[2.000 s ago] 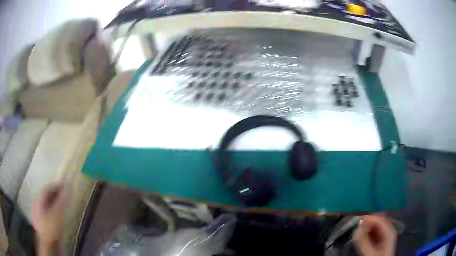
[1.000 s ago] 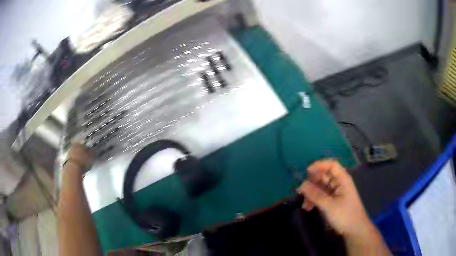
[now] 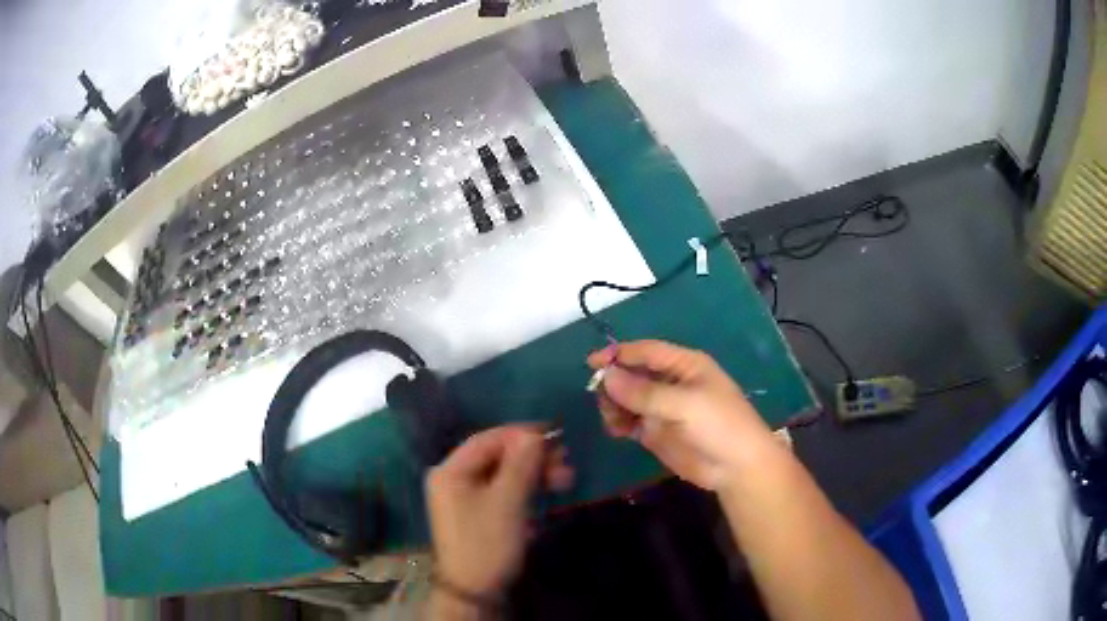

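My right hand pinches the metal-tipped end of a black cable above the green bench. My left hand is to its left with a tiny light-tipped piece, perhaps a USB dongle, between the fingertips. The two pieces are apart. A black headset lies on the bench left of my left hand. One ear cup is partly hidden behind that hand. A thin boom microphone shows at the headset's left.
A clear dimpled tray with rows of small dark pieces lies on a white sheet. Several black strips lie at its right. A raised shelf runs behind. A blue tote is at right. A power strip lies on the floor.
My left hand has moved from the tray's left side to the front of the bench beside my right hand. My right hand has moved left and up and now holds the cable end.
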